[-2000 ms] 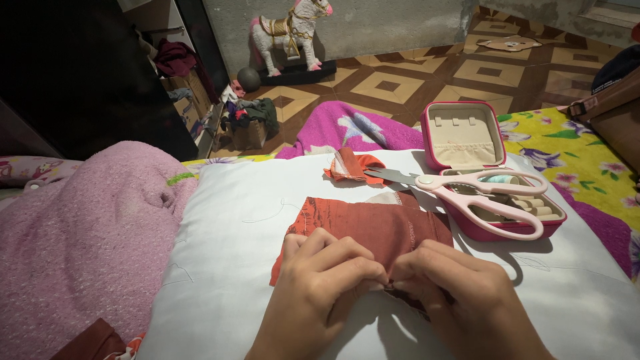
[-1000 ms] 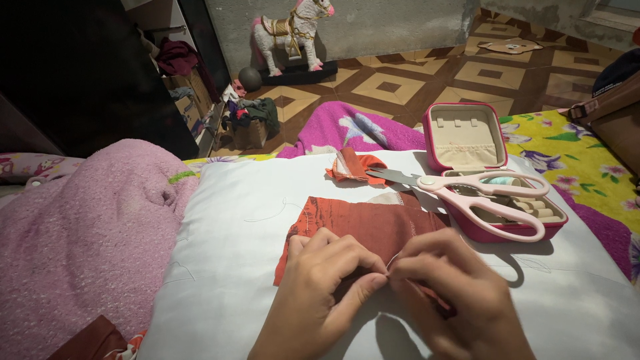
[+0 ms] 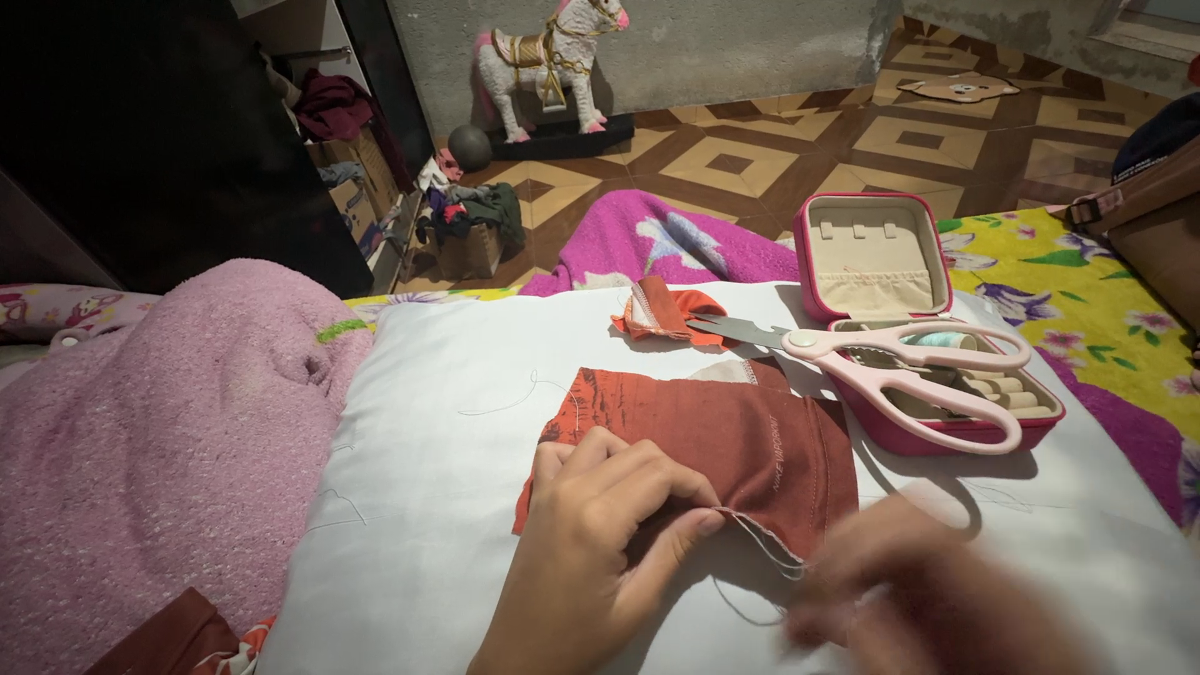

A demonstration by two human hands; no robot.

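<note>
A rust-red piece of fabric (image 3: 694, 422) with a stitched hem and small print lies on a white pillow (image 3: 375, 562). Thumb and fingers of my left hand (image 3: 619, 525) pinch its near edge, where a loose pale thread (image 3: 764, 544) loops out toward the right. Blurred by motion, my right hand (image 3: 919, 591) is just right of that edge; whether it grips a needle or the thread cannot be seen. Pink-handled scissors (image 3: 806, 345) rest across an open pink sewing case (image 3: 1041, 422) holding thread spools, their blades over a crumpled orange-red scrap (image 3: 666, 314).
A pink fleece blanket (image 3: 178, 422) is heaped at the left, with dark red cloth (image 3: 169, 637) near the lower left. Loose threads lie on the pillow. Behind it are a magenta blanket (image 3: 647, 234) and yellow floral cloth (image 3: 1059, 281). A brown bag (image 3: 1144, 234) sits at the right.
My right hand has moved right, away from my left hand, and a loop of thread now shows between them. The left hand still pinches the fabric edge.
</note>
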